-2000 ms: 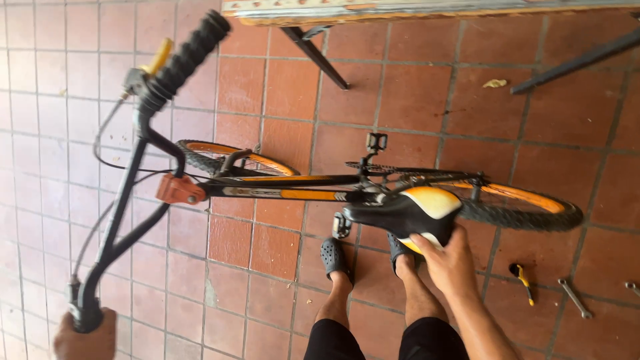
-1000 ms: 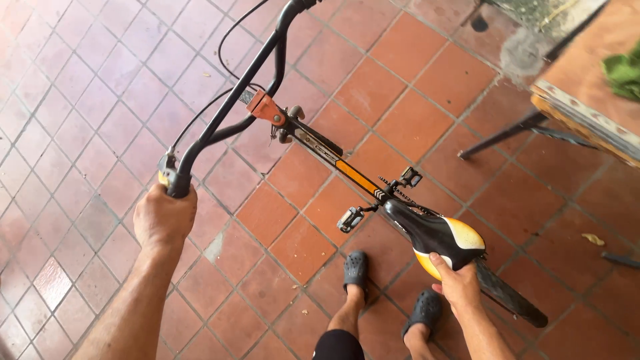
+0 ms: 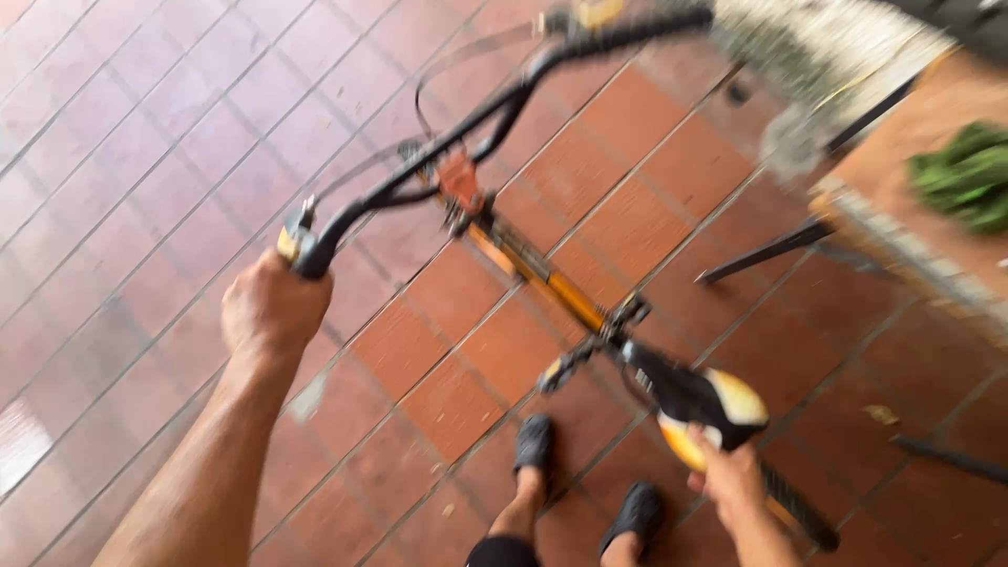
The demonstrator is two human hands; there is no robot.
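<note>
An orange and black bicycle stands on the tiled floor, its frame tube running down to the right. My left hand is wrapped around the near grip of the black handlebar, beside a brake lever. A red-orange stem part sits at the bar's middle. My right hand grips the rear side of the black, white and yellow saddle. Pedals show near the frame's lower end. Behind the saddle the rear tyre is partly hidden by my right hand and forearm. The picture is blurred.
A wooden table with a green cloth-like or leafy bundle stands at the right, its dark leg slanting over the tiles. Another dark bar lies low at the right edge. My feet in dark clogs are beside the bicycle.
The view has swung round strongly. The handlebar has turned relative to the frame since one second ago, and its far grip is in view again. Both hands keep their holds on the grip and saddle.
</note>
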